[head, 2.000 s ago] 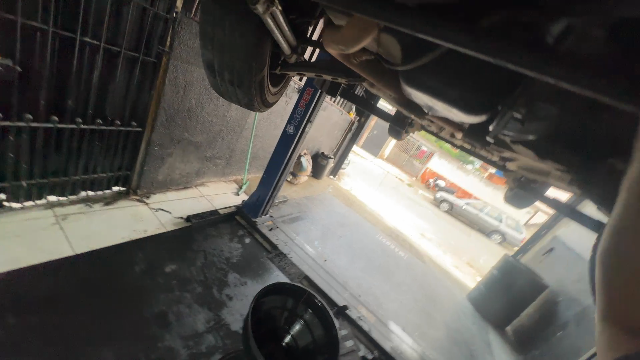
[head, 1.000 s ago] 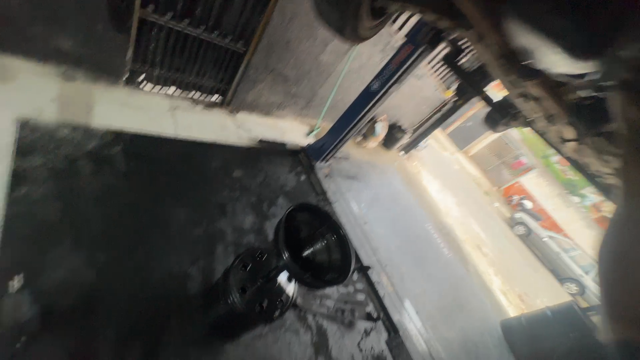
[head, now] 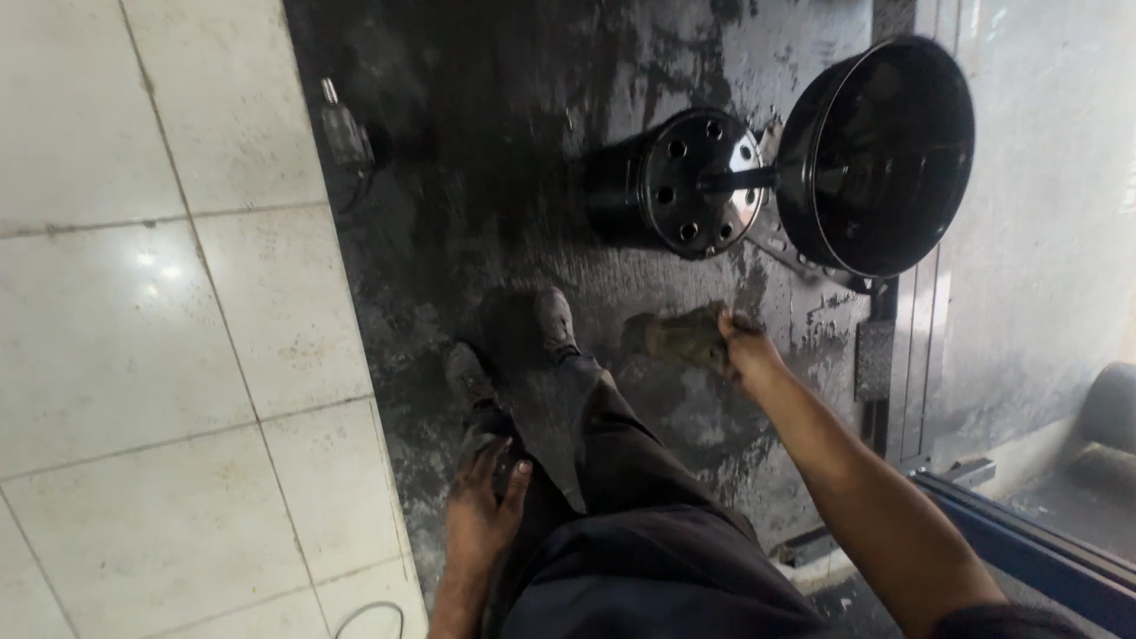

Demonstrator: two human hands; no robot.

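My right hand [head: 744,351] is closed on the end of a dirty olive-brown cloth [head: 683,340], held out over the dark floor; the cloth is blurred. My left hand [head: 491,484] rests at my left thigh with its fingers spread and nothing seen in it. Beyond my right hand stands a black oil drain drum [head: 701,182] with round holes in its lid. A wide black drain funnel [head: 892,160] is joined to it by a short arm.
A clear bottle-like container [head: 344,133] with a metal threaded end lies by the edge of the pale floor tiles [head: 124,337]. A blue lift post [head: 1029,550] is at the lower right. My shoes [head: 555,321] are on the dark, stained floor.
The view has swung down from the raised car and lift to the floor. Both my hands and the cloth have come into view.
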